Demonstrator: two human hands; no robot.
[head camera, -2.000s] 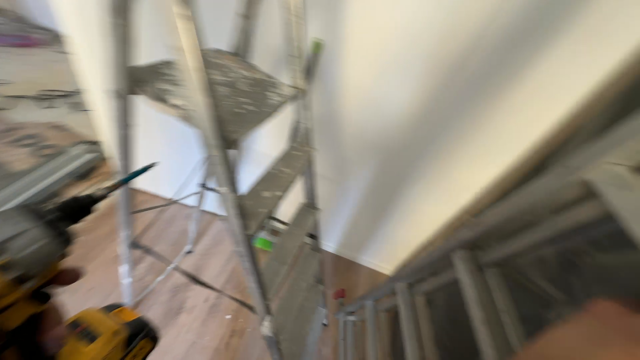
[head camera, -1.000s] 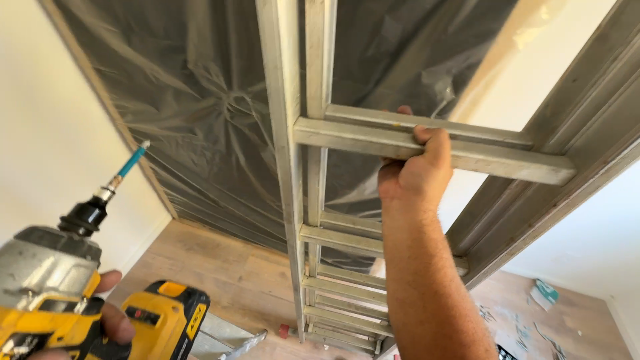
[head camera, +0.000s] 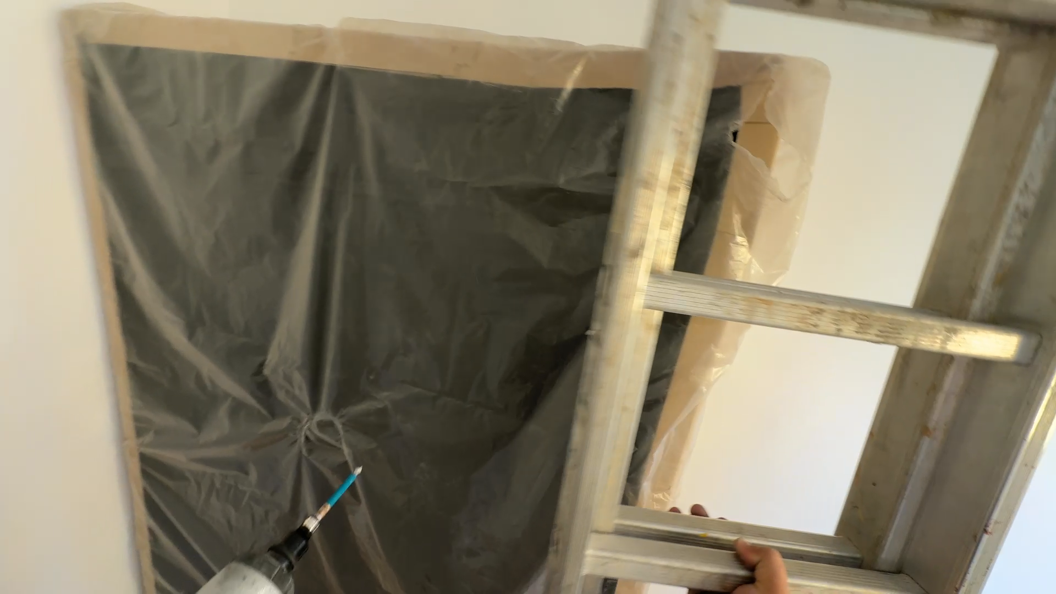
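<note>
My right hand (head camera: 755, 568) grips a lower rung of an aluminium ladder (head camera: 841, 318) at the bottom right, its thumb in front and fingertips showing behind. At the bottom left the front of a cordless drill (head camera: 256, 573) juts into view, with a long blue-sleeved bit (head camera: 342, 488) pointing up and right. My left hand and the drill's handle are out of the frame. Behind the bit, a dark opening is covered by plastic sheeting (head camera: 462, 247), gathered into a knot (head camera: 318, 429) near its lower left.
Pale wooden framing (head camera: 495, 66) edges the covered opening, and loose clear plastic hangs over its right side. White wall (head camera: 41, 289) lies on the left and also shows between the ladder's rungs. The ladder's rails fill much of the right side.
The view has swung upward from the floor and stepladder. One second ago my right hand held a rung and my left hand held the yellow drill; that left hand has left the view.
</note>
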